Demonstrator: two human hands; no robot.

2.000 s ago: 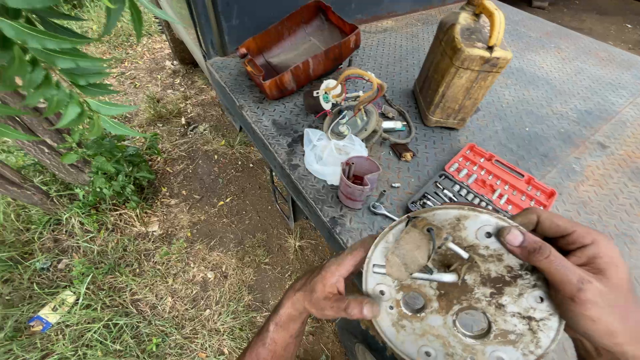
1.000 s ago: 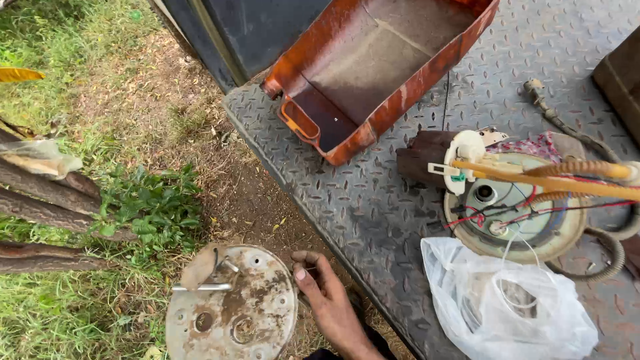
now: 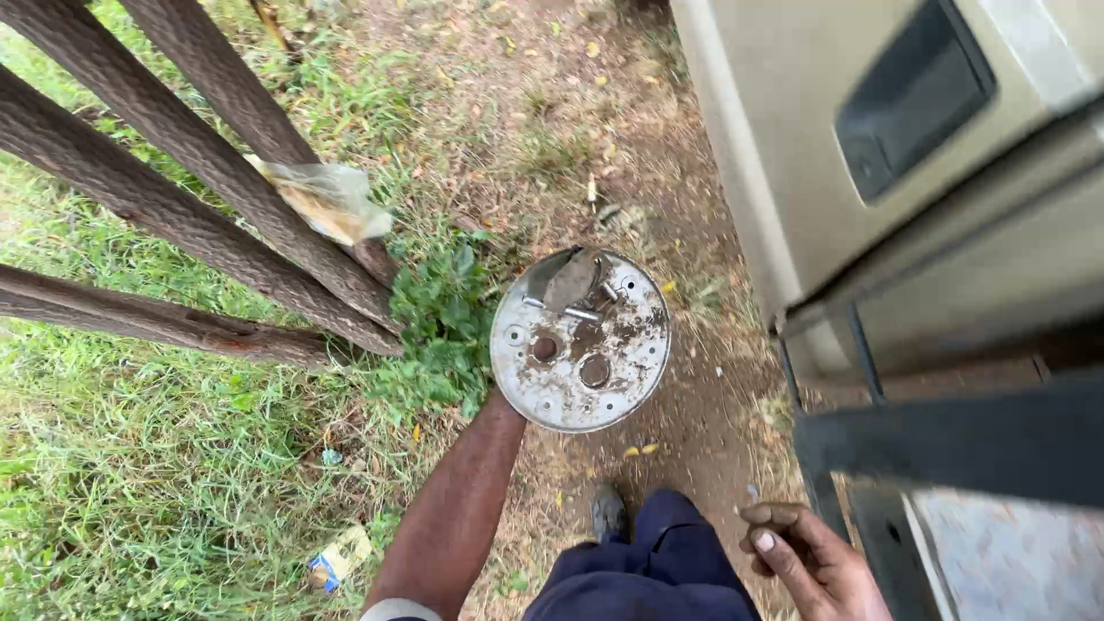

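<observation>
A round, dirt-stained metal cover plate point(image 3: 634, 345) with short pipe stubs point(image 3: 583, 314), round openings and small holes near its rim is held out over the ground. My left forearm point(image 3: 457, 500) reaches up to its lower left edge, and the left hand itself is hidden beneath the plate. A greyish-brown flap point(image 3: 571, 280) lies against the plate's upper part. My right hand point(image 3: 798, 548) is at the lower right, apart from the plate, fingers curled and thumb forward, with nothing seen in it.
A beige vehicle's side point(image 3: 750, 112) and a dark metal frame point(image 3: 949, 440) with part of a platform point(image 3: 1018, 552) stand at right. Tree stems point(image 3: 198, 190) with a plastic bag point(image 3: 332, 203), a leafy plant point(image 3: 444, 328) and grass are at left. Below are my shoe point(image 3: 609, 513) and legs.
Two seconds ago both hands held the plate; now my right hand is off it. The view has swung off the platform with the orange-brown container and pump parts, toward the ground and vehicle.
</observation>
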